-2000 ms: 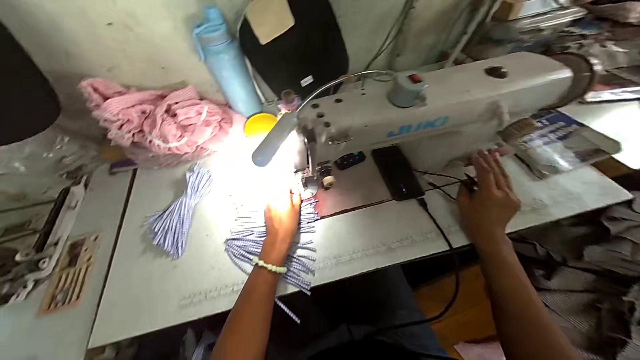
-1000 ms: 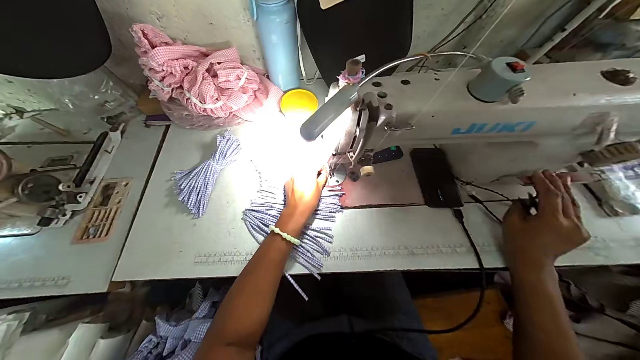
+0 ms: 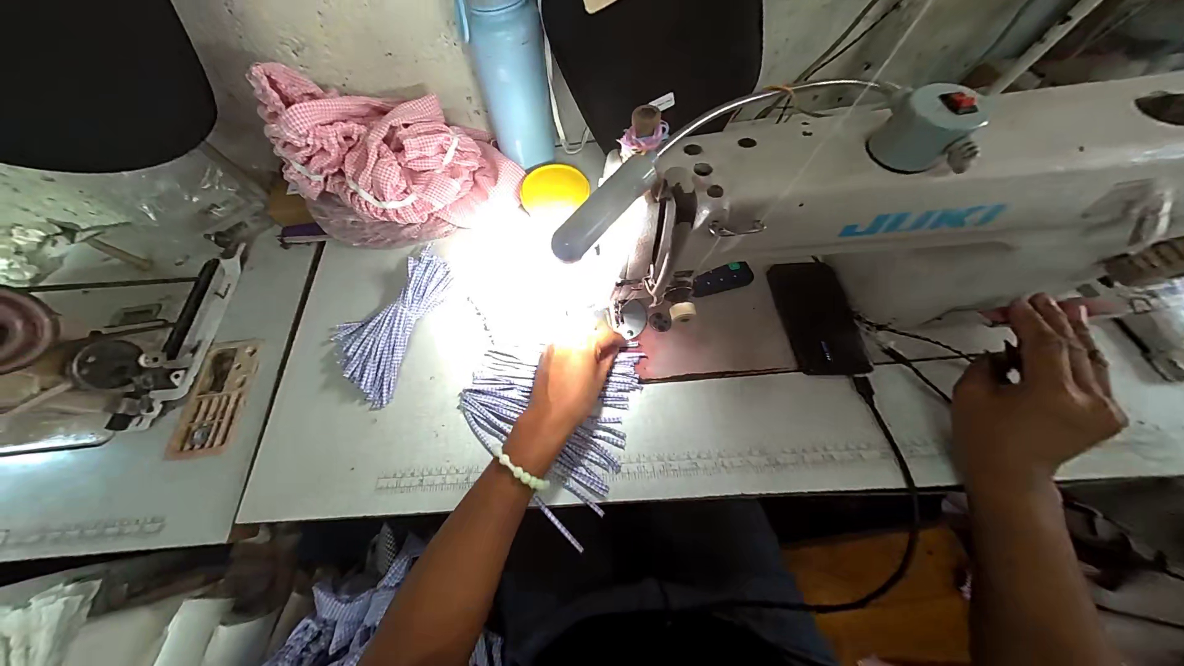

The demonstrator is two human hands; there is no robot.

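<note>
A Juki industrial sewing machine [image 3: 795, 203] stands on the worktable. My left hand [image 3: 573, 370] lies beside its needle area, on a spread of thin blue-and-white checked fabric strips [image 3: 573, 453]; glare hides part of the fingertips, so whether they pinch a strip is unclear. A tied bundle of similar strips [image 3: 384, 333] rests further left. My right hand [image 3: 1041, 379] is at the right of the machine bed, its fingers bent near a pinkish cloth and a small dark object at the thumb; its grip cannot be made out.
A black phone [image 3: 819, 319] with a cable lies on the machine bed. Behind the bundle are pink checked fabric [image 3: 398, 166], a yellow round container [image 3: 555, 190] and a blue bottle [image 3: 513, 83]. A lamp [image 3: 606, 208] hangs over the needle. Another machine [image 3: 102, 365] stands at left.
The view has shifted. My left hand stays by the needle area on the strips, and my right hand remains near the right end of the machine bed.
</note>
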